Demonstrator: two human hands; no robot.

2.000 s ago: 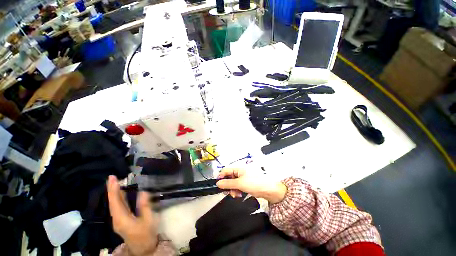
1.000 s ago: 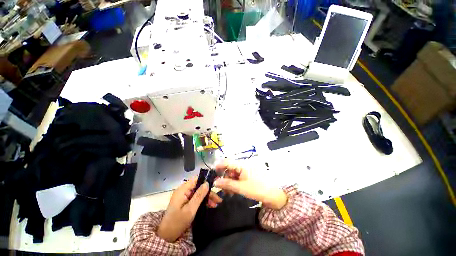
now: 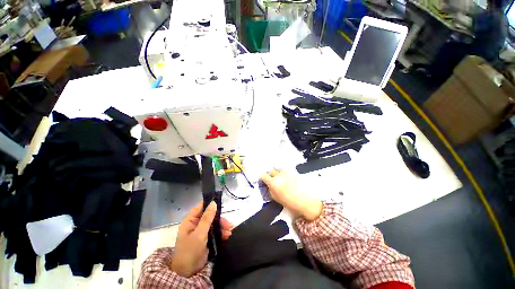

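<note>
My left hand (image 3: 195,237) grips a black strip (image 3: 214,240) upright at the table's front edge, below the head of the white sewing machine (image 3: 197,132). Its upper end meets or overlaps a flat black piece (image 3: 208,175) under the head; I cannot tell if they are joined. My right hand (image 3: 291,193) is low over the table, right of the yellow clamp part (image 3: 233,165), fingertips together. Whether it holds the small blue-ended tool there is unclear. Another black piece (image 3: 172,171) lies left under the head.
A black cloth pile (image 3: 79,175) with a white card (image 3: 49,233) is at left. Black strips with pale lines (image 3: 324,127) are heaped at right, near a control panel (image 3: 372,53). A black coiled strap (image 3: 412,155) lies at the right edge. A cardboard box (image 3: 471,101) stands beyond.
The black strip, stretched between both hands at first, then bunched between them, is now upright in my left hand alone. My right hand has let go of it and moved slightly right and up.
</note>
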